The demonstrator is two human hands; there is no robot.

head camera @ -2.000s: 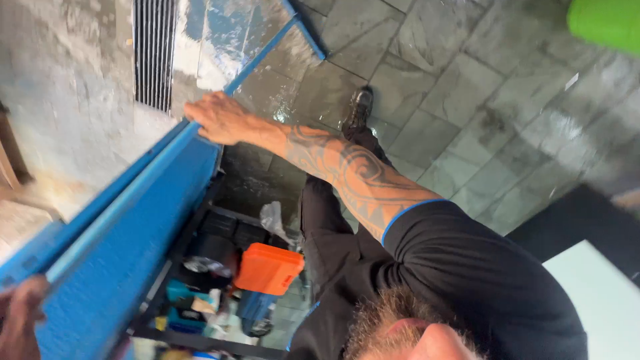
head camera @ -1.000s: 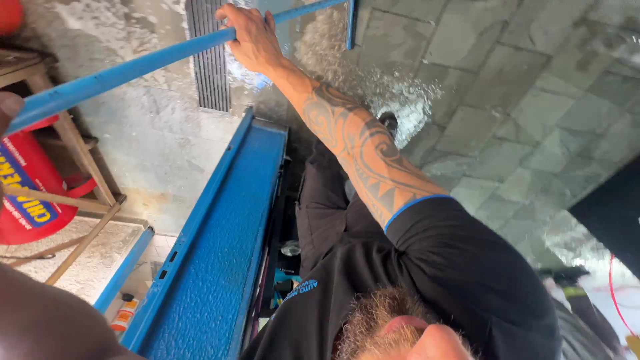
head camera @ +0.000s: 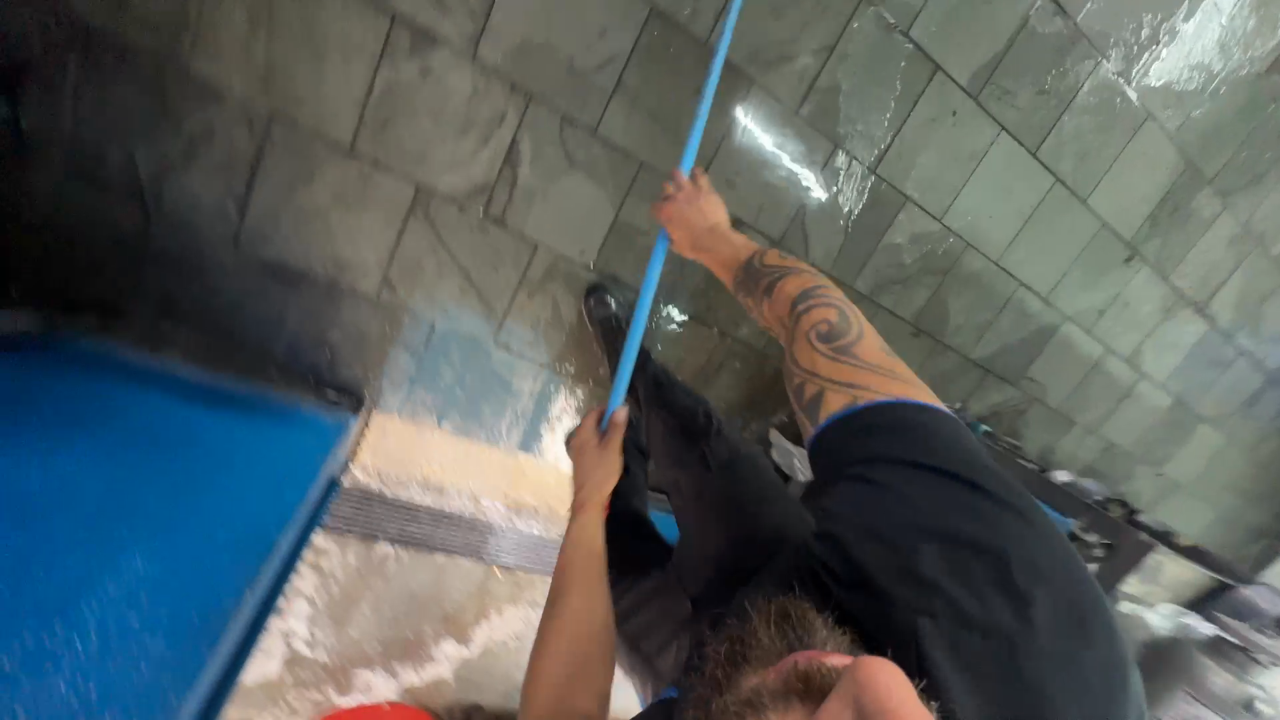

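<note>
A long, thin blue pole (head camera: 652, 275) runs from the top edge of the head view down to the lower middle, its far end out of view. My right hand (head camera: 693, 215), on the tattooed arm, is closed around the pole at its middle part. Lower down, my left hand (head camera: 597, 455) grips the pole near its near end, with the fingers wrapped over it. The pole passes beside my black shoe (head camera: 604, 310) and above the wet stone tile floor (head camera: 560, 190).
A large blue panel or surface (head camera: 150, 530), blurred, fills the lower left, with a ribbed drain grate (head camera: 440, 528) beside it. Part of a red object (head camera: 380, 712) shows at the bottom edge. Blurred dark frames and mixed items (head camera: 1110, 530) stand at the lower right.
The view has swung strongly. My left hand, at the left edge before, now holds the pole nearer my body. The pole crosses over the tiles, not over the drain grate as one second ago.
</note>
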